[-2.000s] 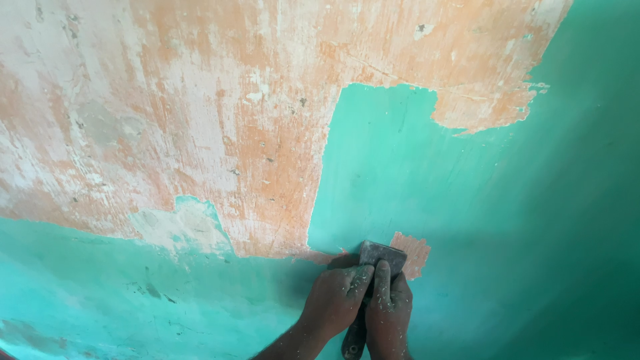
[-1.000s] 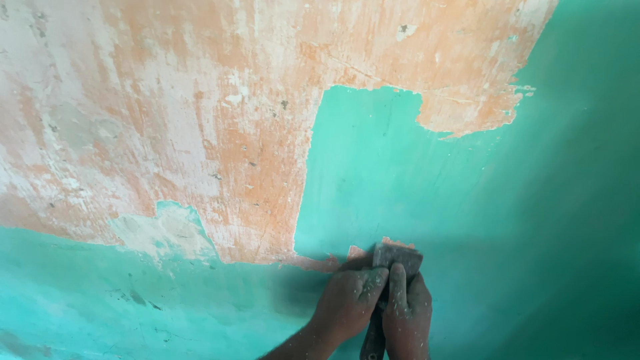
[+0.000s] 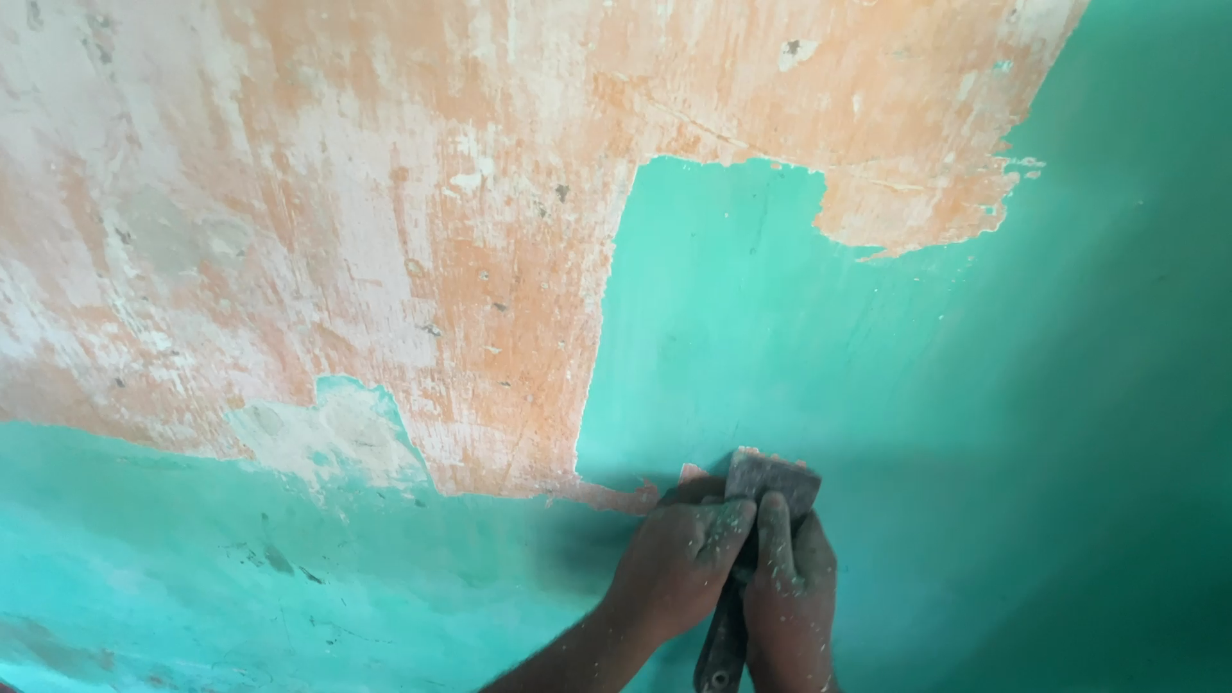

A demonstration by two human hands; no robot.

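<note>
A scraper with a broad metal blade and a dark handle lies with its blade against the green painted wall. My left hand grips it from the left, thumb at the base of the blade. From the right, my right hand holds it too, one digit pressed flat on the blade. The handle's end sticks out below, between my wrists. Pale specks of dust cover both hands. Just above the blade's edge and to its left, small bits of bared pinkish surface show; the hands hide the rest of that patch.
Bared orange and whitish plaster spans the upper left and top of the wall, with a ragged paint edge. A whitish patch lies at its lower border. Dark scuffs mark the green paint at lower left.
Two seconds ago a bared patch showed to the right of the blade; from one second ago on, the blade and hands cover that area. Both hands have kept their hold on the scraper.
</note>
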